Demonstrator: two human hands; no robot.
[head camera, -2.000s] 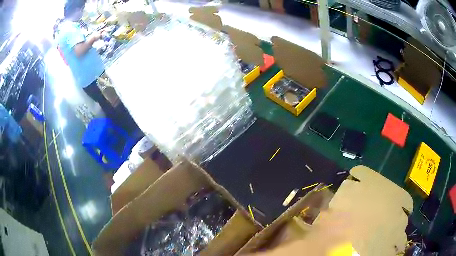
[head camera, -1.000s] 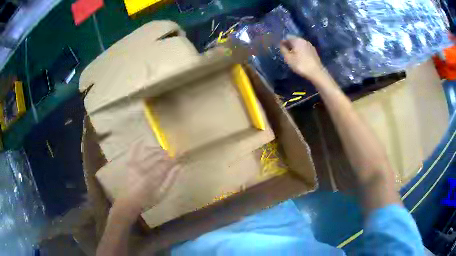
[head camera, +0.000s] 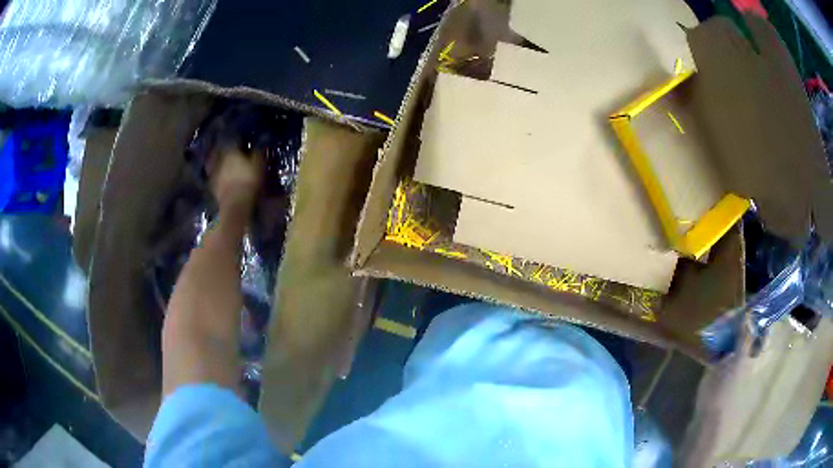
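A partly folded tuck-top box (head camera: 566, 146), plain brown inside, lies open over the work carton (head camera: 511, 291) in front of my body. Yellow-edged walls stand up at its right part. My left hand (head camera: 236, 174) is down inside the accessory carton (head camera: 137, 274) at the left, among dark shiny bags. Its fingers are blurred and hidden, so its grip cannot be told. I cannot make out my right hand. A shiny clear bag (head camera: 753, 306) shows near the right edge.
Yellow die-cut scraps (head camera: 411, 224) lie in the work carton. Slivers and a small white piece (head camera: 398, 37) lie on the black mat (head camera: 265, 46). Clear plastic (head camera: 91, 46) is at upper left, above a blue stool (head camera: 35, 160).
The view has swung, bringing the accessory carton in at left. My left hand has left the box and gone into that carton. My right hand, raised near shiny bags before, no longer shows clearly.
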